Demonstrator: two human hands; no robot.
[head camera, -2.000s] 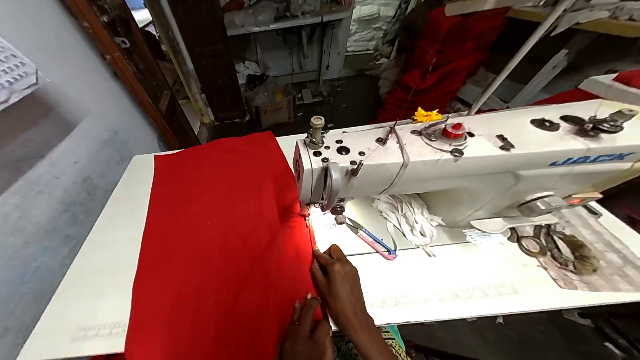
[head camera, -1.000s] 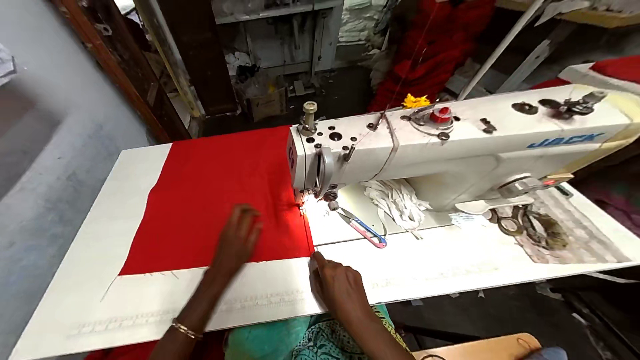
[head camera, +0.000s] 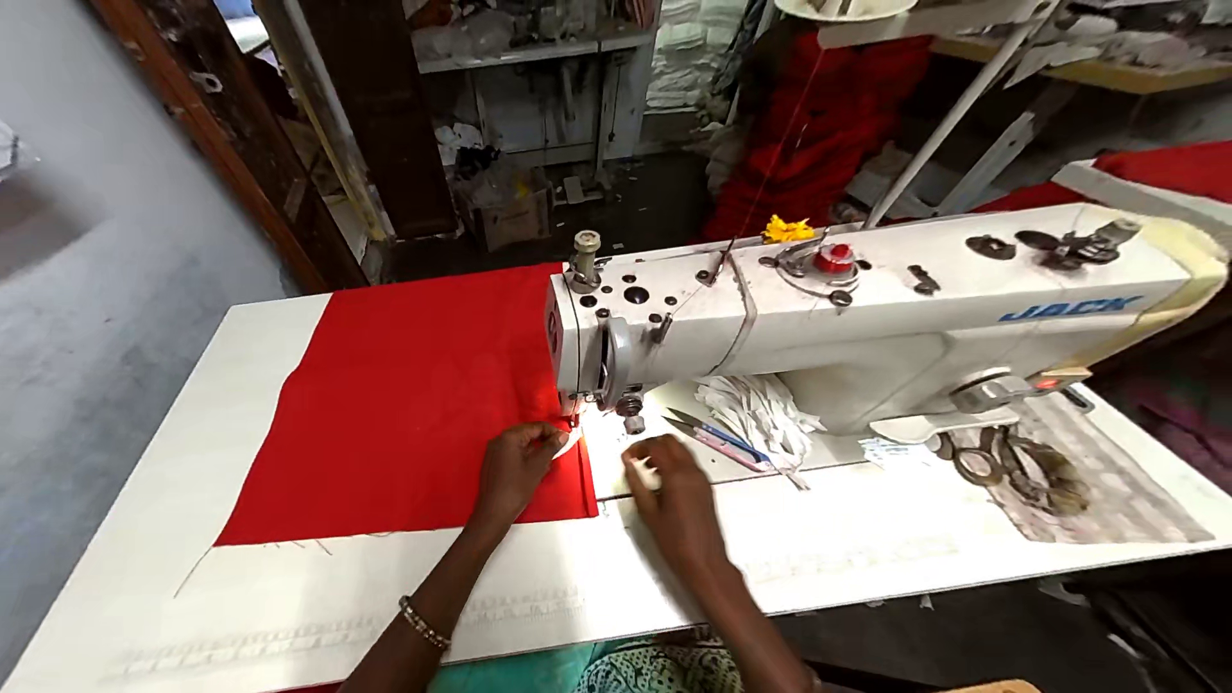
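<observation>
Red fabric (head camera: 414, 414) lies flat on the white sewing table, its right edge running under the needle area of a white Jack sewing machine (head camera: 866, 308). My left hand (head camera: 515, 467) is over the fabric just in front of the needle, fingertips pinching a small white strip (head camera: 570, 443). To the right of the fabric's edge, my right hand (head camera: 671, 491) has curled fingers around a small whitish piece (head camera: 647, 474). Thread snips (head camera: 722, 443) with blue and pink handles lie beyond it, beside a bundle of white strips (head camera: 760, 409).
Scissors (head camera: 982, 462) and a dark ring-shaped item (head camera: 1054, 476) lie on a patterned cloth (head camera: 1107, 481) at the right. A yellow flower (head camera: 787, 229) is on the machine's far side. Behind the table are a cardboard box (head camera: 510, 212) and stacked red fabric (head camera: 808, 125). A wall borders the left.
My left hand has moved from over the fabric to near the needle and now pinches a white strip. My right hand has left the fabric's front corner and moved toward the snips.
</observation>
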